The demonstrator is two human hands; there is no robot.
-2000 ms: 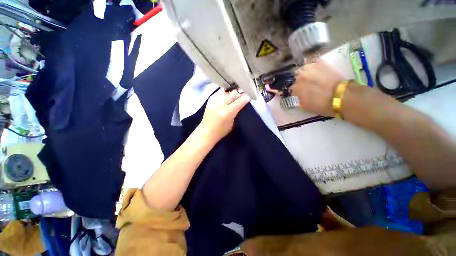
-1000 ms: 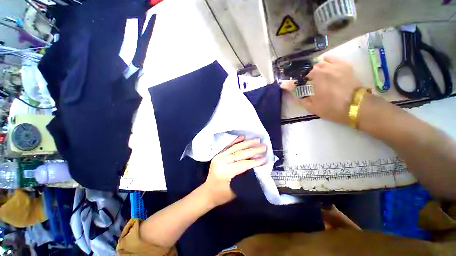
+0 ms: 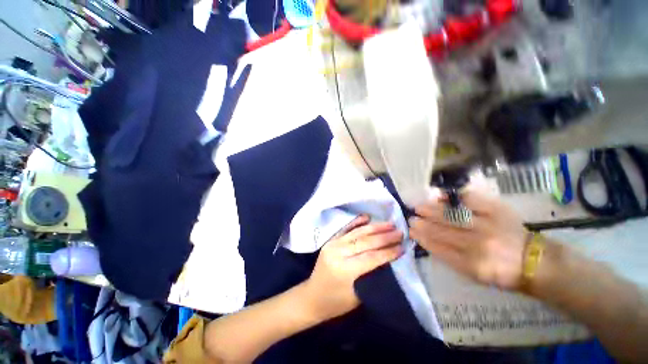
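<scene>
The dark garment panel lies on the white table and hangs over its near edge, with white pocketing cloth on top. My left hand lies flat on the white cloth and the panel, fingers pointing at the needle area. My right hand is slightly blurred, its fingertips at the cloth's right edge just below the presser foot. Whether its fingers pinch the cloth cannot be told. The sewing machine head is above both hands.
A dark panel stack with white patches spreads on the left. Black shears and a green and blue tool lie right of the needle. A ruler scale runs along the near edge. Bottles and hanging cloth are at lower left.
The left hand has drawn back from the needle onto the white cloth, uncovering it. The right hand has moved down from beside the presser foot to the cloth edge. The view has shifted.
</scene>
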